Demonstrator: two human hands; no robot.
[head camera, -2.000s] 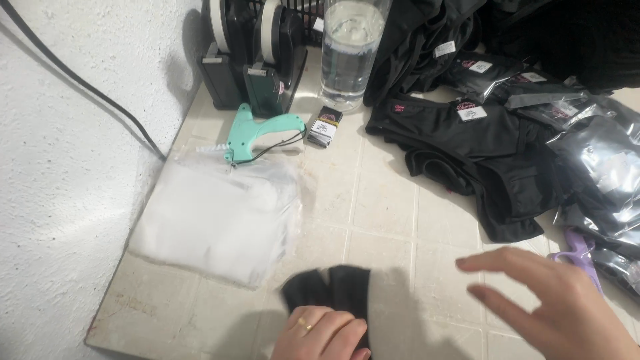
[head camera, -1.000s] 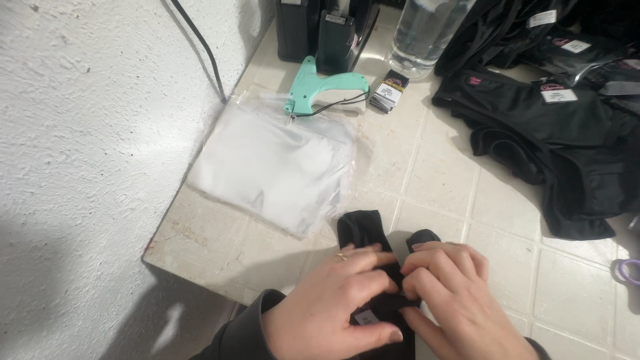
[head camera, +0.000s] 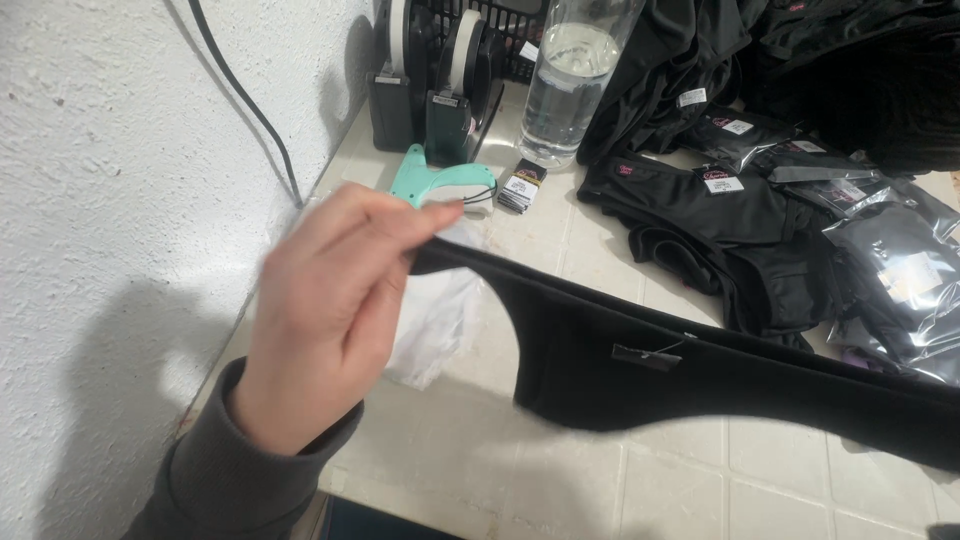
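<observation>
My left hand (head camera: 330, 307) pinches one end of the waistband of a black fabric undergarment (head camera: 585, 345), held stretched above the table. The garment runs to the right edge of the view, where its other end is cut off. A small tag (head camera: 646, 358) hangs from its middle on a thin fastener. My right hand is out of view. Behind my left hand lie a teal tagging gun (head camera: 439, 178) and a stack of clear plastic bags (head camera: 427, 322), partly hidden by the hand and garment. A small stack of printed tags (head camera: 521, 186) sits right of the tagging gun.
Two black tape dispensers (head camera: 461, 112) and a bottle of clear liquid (head camera: 566, 90) stand at the back, before a black plastic basket (head camera: 514, 30). Black garments (head camera: 705, 217) and bagged ones (head camera: 907, 277) lie at the right. A white wall with a black cable (head camera: 247, 97) borders the left.
One second ago both hands were on the bunched black garment low on the table. Now it is raised and spread out, and my right hand has left the view.
</observation>
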